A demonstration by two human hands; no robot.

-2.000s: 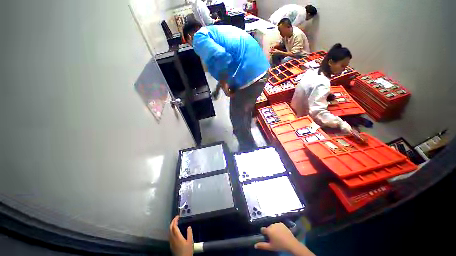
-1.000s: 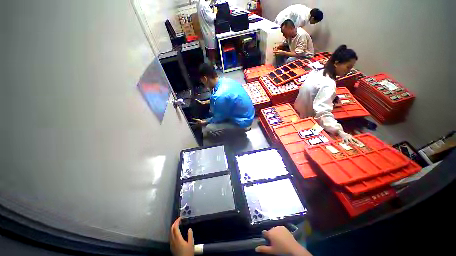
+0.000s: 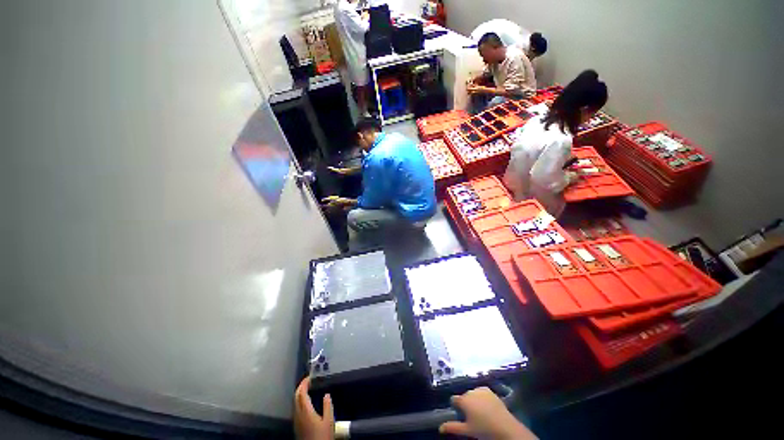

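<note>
Two columns of black two-pocket trays stand side by side in front of me; the left column (image 3: pixel 401 351) holds grey film-covered panels (image 3: pixel 356 337), the right one glaring white panels (image 3: pixel 471 342). A grey trolley handle (image 3: pixel 391 424) with a pale sleeve crosses the bottom edge. My right hand (image 3: pixel 483 414) is closed over the handle's right part. My left hand (image 3: pixel 315 414) is at the left column's near left corner, thumb and fingers apart and pointing up; its lower part is cut off, so its grip is unclear.
A grey-white door (image 3: pixel 172 198) with a lever handle (image 3: pixel 304 177) stands close on the left. A person in a blue smock (image 3: pixel 397 176) crouches beyond the trays, near black stacks (image 3: pixel 328 107). Red tray piles (image 3: pixel 602 279) crowd the right, where a person in white (image 3: pixel 537 159) works.
The person in blue bent down and now crouches. The person in white has drawn an arm back from the near red tray, which has shifted left. My hands and the black trays look nearly unchanged.
</note>
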